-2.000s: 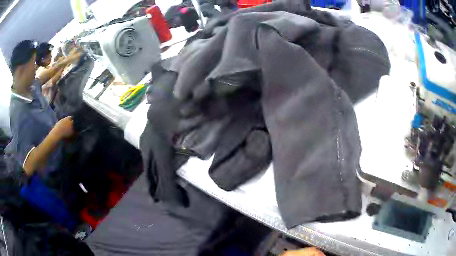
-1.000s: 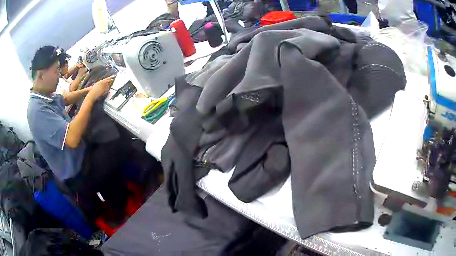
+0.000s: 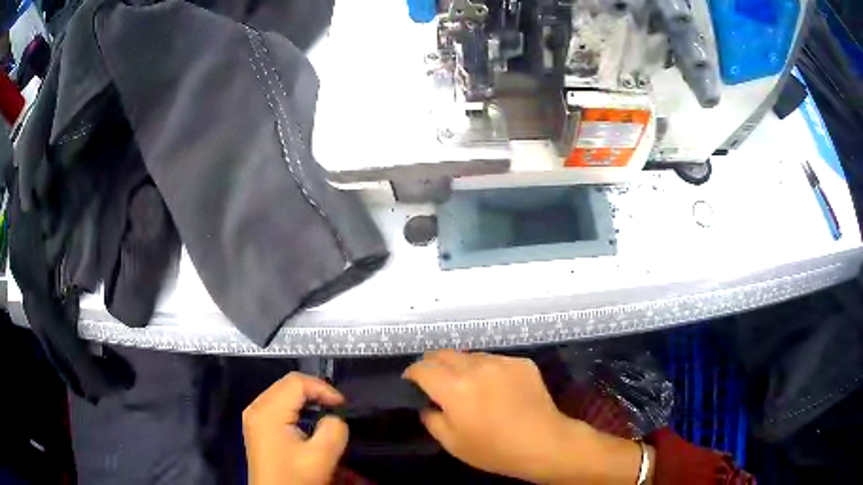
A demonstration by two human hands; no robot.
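My left hand (image 3: 295, 431) and my right hand (image 3: 492, 407) are in front of the table's front edge, a short way apart. Between them they hold a small black strip, a cuff band (image 3: 383, 396), one end in each hand. The dark grey garment (image 3: 208, 152) lies heaped on the left of the table. Its wide tube end (image 3: 331, 279), with a pale double stitch line, lies near the edge. The overlock machine (image 3: 610, 57) stands behind, its needle area (image 3: 478, 66) left of the orange label.
A grey recessed tray (image 3: 525, 256) is below the machine front. Blue-handled snips (image 3: 825, 204) lie at the right. A measuring tape (image 3: 454, 333) runs along the table edge. Dark cloth (image 3: 142, 417) hangs below left.
The view has swung right and down from the garment heap and the neighbouring worker to the machine. Both my hands now show, holding the black band. The garment heap appears unmoved on the table.
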